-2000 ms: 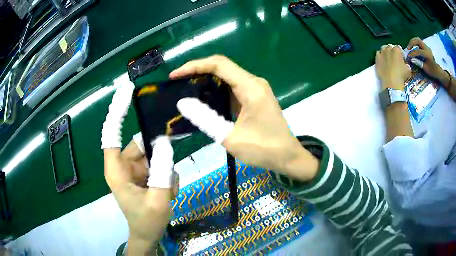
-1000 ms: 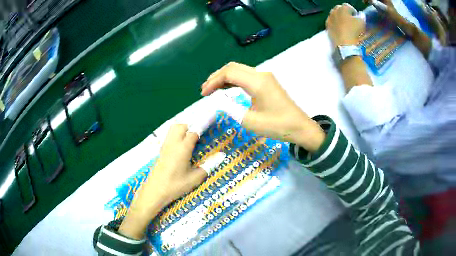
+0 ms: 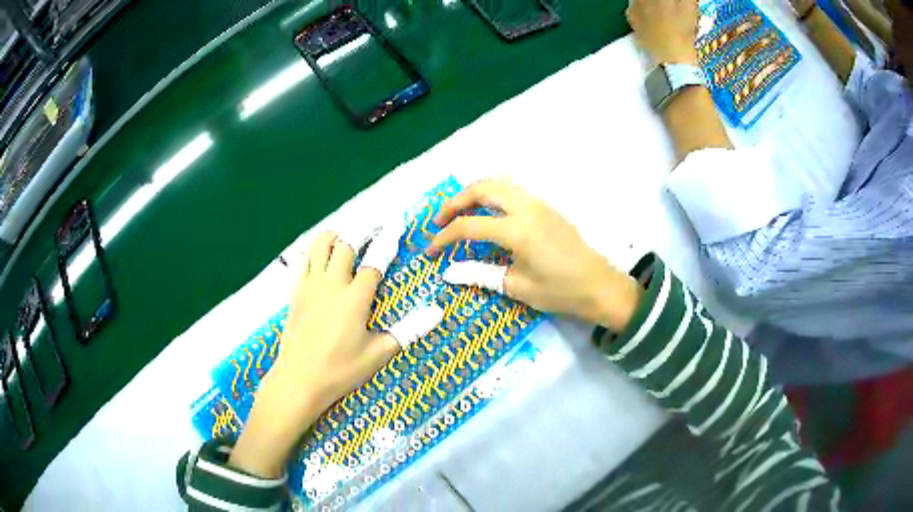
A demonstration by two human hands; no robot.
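The blue FPC carrier sheet (image 3: pixel 430 375) with rows of orange zigzag strips and white rings lies on the white-covered bench. My left hand (image 3: pixel 335 330) rests on its left part, fingers apart, with white finger cots on thumb and index finger. My right hand (image 3: pixel 546 255) is over the sheet's upper right, fingers curled, with a white cot on the thumb. The fingertips of both hands are close but apart. Whether either hand pinches a flex cable is too small to tell.
Black phone frames lie on the green belt, one at top centre (image 3: pixel 360 65), others at the left (image 3: pixel 85 270). A neighbour's hands and watch (image 3: pixel 676 82) are at the upper right over another blue sheet (image 3: pixel 751 60). A clear plastic tray (image 3: pixel 45 140) is at far left.
Two seconds ago both hands held a phone frame above the sheet; it is out of them now. Since one second ago the right hand has moved slightly lower, and frames on the belt have shifted left.
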